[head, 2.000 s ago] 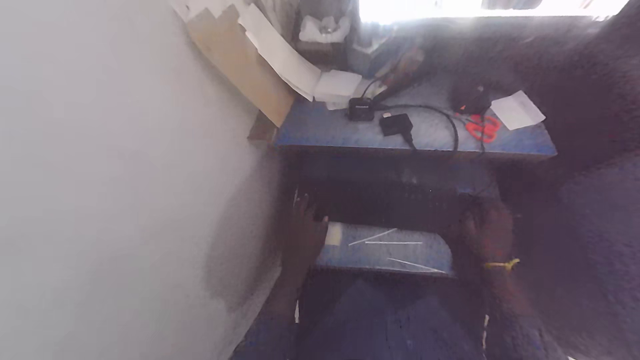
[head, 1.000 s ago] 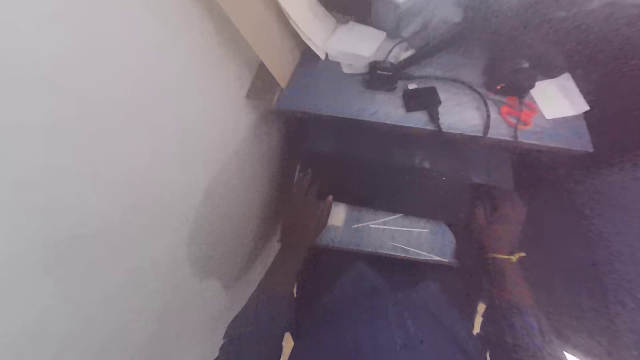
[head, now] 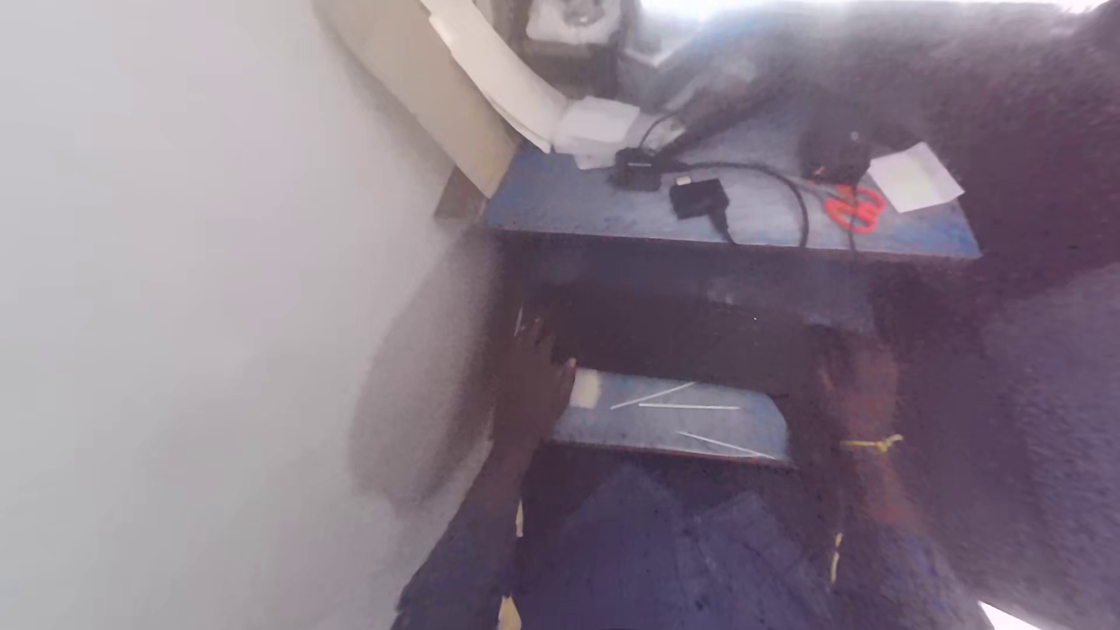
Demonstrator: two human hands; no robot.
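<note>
A dark, flat surface [head: 665,332] spans the space between my two hands; the shade hides what it is. On its left end lies my left hand [head: 532,385], fingers spread and pointing forward, thumb side near a small cream patch [head: 585,389]. My right hand [head: 862,385], with a yellow band [head: 871,444] at the wrist, is at the right end; its fingers are dark and blurred, and their hold cannot be told. Nearer to me shows a blue-grey board [head: 647,429] with several thin white strips [head: 689,406] on it.
A blue shelf [head: 577,206] ahead bears a black adapter [head: 700,199], a black plug block [head: 638,169], cables, red-handled scissors [head: 854,209] and a white paper [head: 916,178]. Cardboard sheets [head: 429,87] lean by the white wall [head: 175,306] on the left. More papers [head: 597,129] lie behind.
The view has shifted a little. Both hands stay at the two ends of the dark surface; nothing else has plainly changed.
</note>
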